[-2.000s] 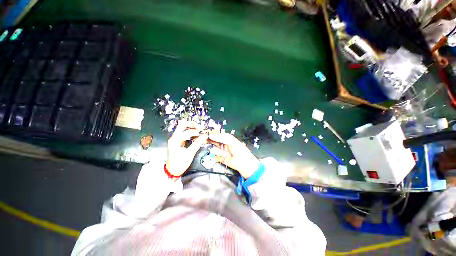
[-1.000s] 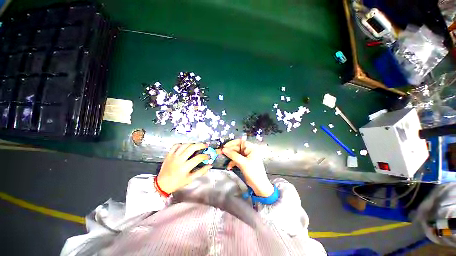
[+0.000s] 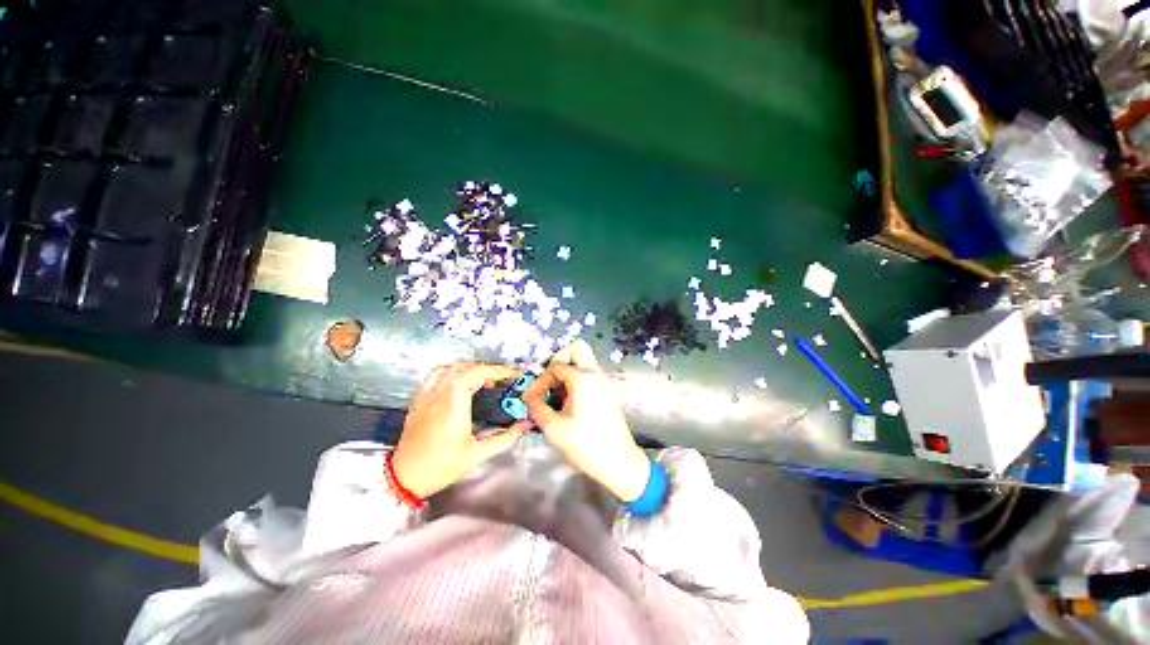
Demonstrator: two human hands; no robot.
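Observation:
A small light-blue piece (image 3: pixel 515 398) is held just in front of my body at the bench's front edge. My left hand (image 3: pixel 441 426) grips it from the left with thumb and fingers. My right hand (image 3: pixel 585 418) has its fingertips against the right side of the piece; whether they hold a small part is too small to tell. A loose pile of small white and dark pieces (image 3: pixel 473 277) lies on the green mat beyond my hands. A fine black pile (image 3: pixel 656 325) and a scatter of small white parts (image 3: pixel 731 315) lie to its right.
Stacked black trays (image 3: pixel 139 164) stand at left, with a cream card (image 3: pixel 294 266) and a brown piece (image 3: pixel 344 338) nearby. A blue stick (image 3: pixel 832 376), a thin-handled brush (image 3: pixel 855 328) and a white box (image 3: pixel 965 391) are at right. A wood-edged holder (image 3: pixel 890 189) is upper right.
My right hand has moved left and closed in against the light-blue piece. A second ago its fingertips were slightly right of it. My left hand still holds the piece.

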